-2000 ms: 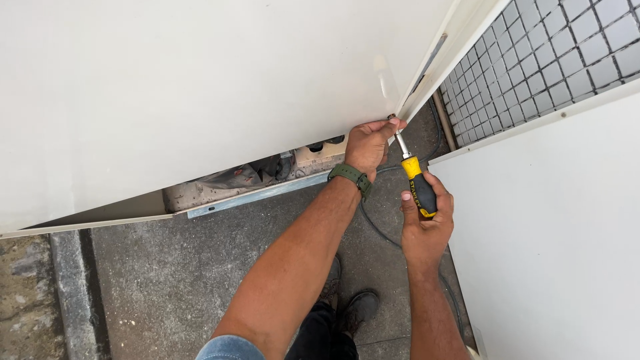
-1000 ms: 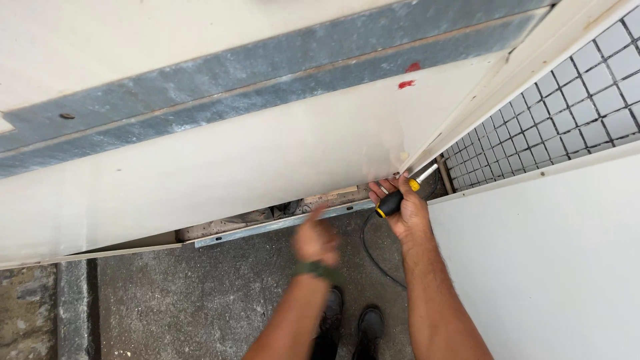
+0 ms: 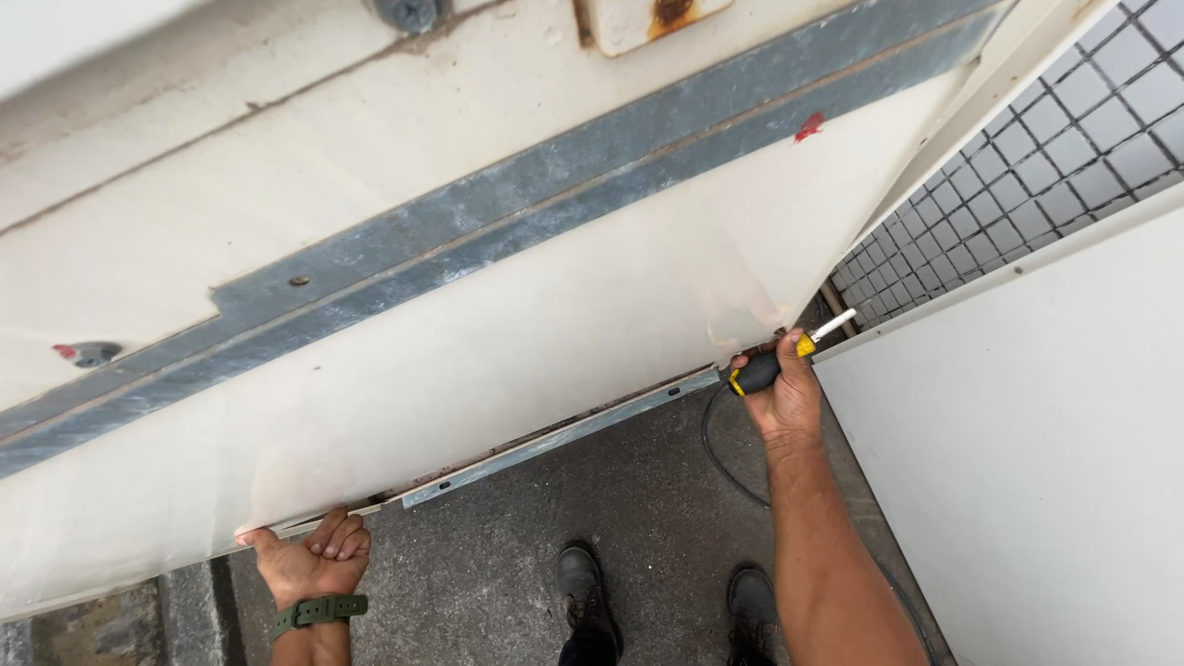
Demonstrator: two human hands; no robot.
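A large white panel point(image 3: 555, 287) crosses the view, with a galvanized metal strip point(image 3: 518, 213) running along its upper part. My right hand point(image 3: 782, 393) holds a yellow-and-black screwdriver point(image 3: 757, 372) by its handle, the shank pointing up and right, while the fingertips touch the panel's lower right corner. At the lower left edge of the panel is my left hand point(image 3: 314, 560), wearing a green watch strap; its thumb lies against the panel face and its fingers are curled at the rim. Between the hands, a slotted metal rail point(image 3: 564, 435) lies along the bottom edge.
A second white panel point(image 3: 1027, 416) stands at the right, below a tiled wall point(image 3: 1064, 148). A dark cable point(image 3: 717, 453) curves over the concrete floor point(image 3: 481, 555). Both boots point(image 3: 583, 583) show at the bottom. A concrete curb point(image 3: 194, 601) is at lower left.
My left hand has moved from the lower right corner to the panel's lower left edge. The screwdriver, earlier pointed at the corner in my right hand, now lies across that palm. The view has shifted.
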